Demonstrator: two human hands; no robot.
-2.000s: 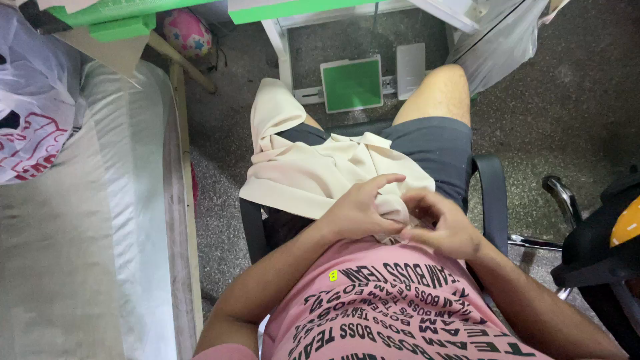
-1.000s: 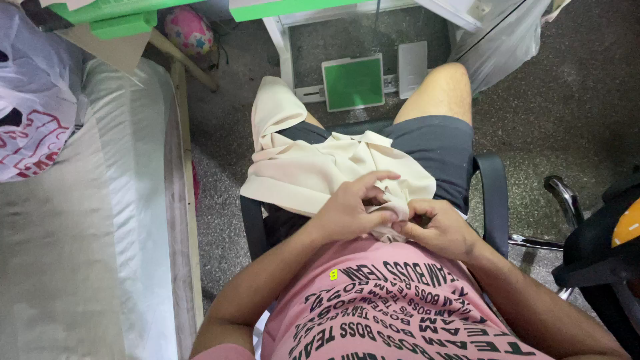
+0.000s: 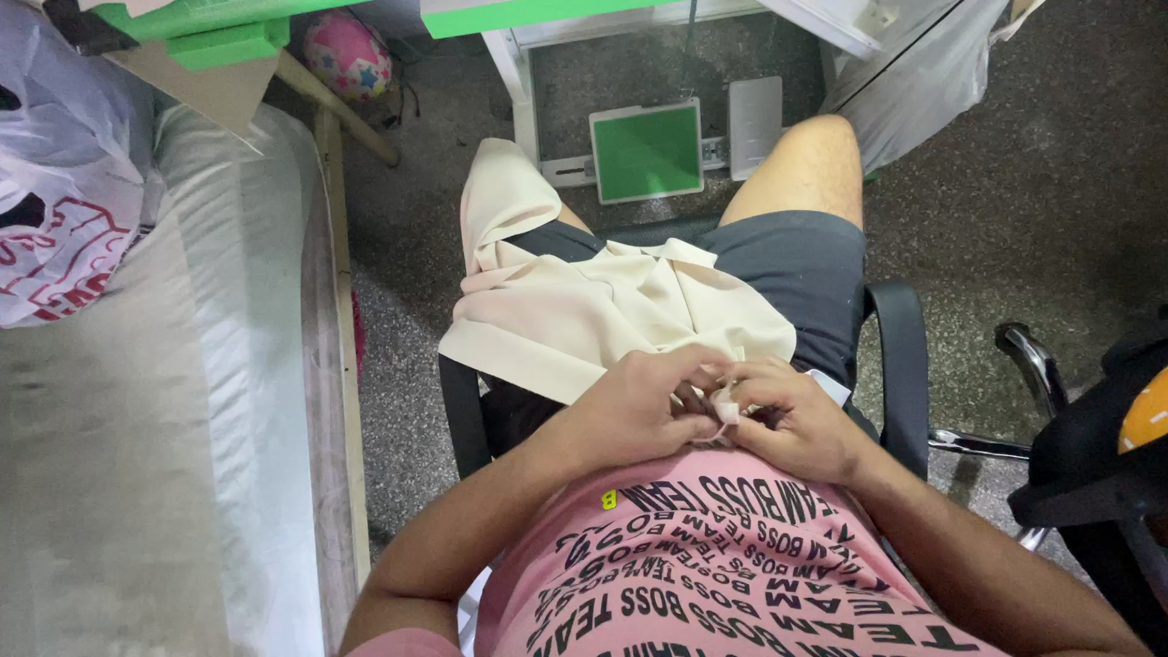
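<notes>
Cream fabric (image 3: 584, 306) lies rumpled over my lap and one knee, on dark shorts (image 3: 794, 265). At my waist, my left hand (image 3: 794, 420) and my right hand (image 3: 648, 401) meet, fingertips nearly together. Both pinch a small gathered bit of pale, thin material (image 3: 726, 406) between them; whether it is part of the cream fabric, I cannot tell. A pink printed shirt (image 3: 712, 557) is just below the hands, and the fingers partly hide what they hold.
A bed or mattress (image 3: 109, 456) with a plastic bag (image 3: 73, 182) runs along the left. Chair armrests (image 3: 899, 365) flank me. Ahead stand a white frame (image 3: 520, 100) and a green-topped panel (image 3: 648, 151). Another chair's chrome base (image 3: 1031, 365) is at right.
My hands have moved slightly and now pinch a small pale bit of material near the shirt hem. The fabric over the lap has stayed much the same.
</notes>
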